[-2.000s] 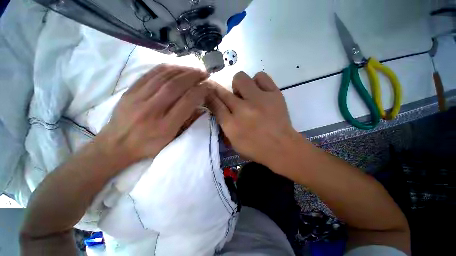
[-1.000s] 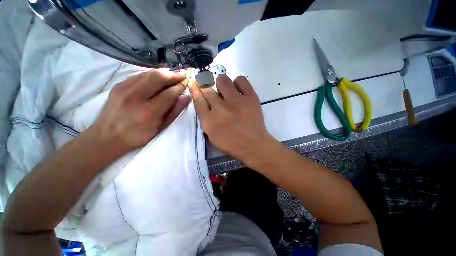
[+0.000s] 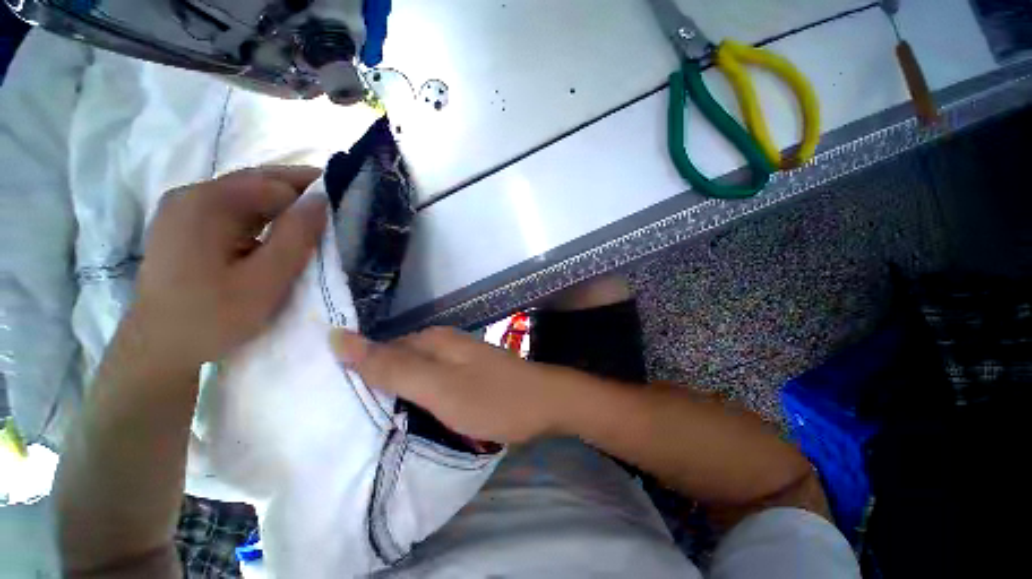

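Observation:
The white padded lining [image 3: 283, 418] with dark stitch lines lies over the table's left part and hangs onto my lap. Its edge is parted from the dark plaid shell [image 3: 379, 226], which shows as a narrow strip running up to the needle area. My left hand [image 3: 232, 255] holds the lining edge, its fingertips at the strip's left side. My right hand [image 3: 441, 379] pinches the edge lower down, thumb on the white side and fingers partly hidden. The sewing machine's presser foot area [image 3: 340, 79] is above both hands.
Scissors with green and yellow handles [image 3: 741, 107] lie on the white table [image 3: 509, 113]. A wooden-handled tool [image 3: 914, 81] lies right of them. The ruler-marked front edge [image 3: 634, 232] runs diagonally. A blue crate [image 3: 832, 424] and dark plaid fabric [image 3: 979, 339] are low at the right.
Both hands have moved away from the needle down the edge, my right hand farther towards my lap. The dark plaid strip is now exposed. The view has shifted, with machine and scissors higher in the picture.

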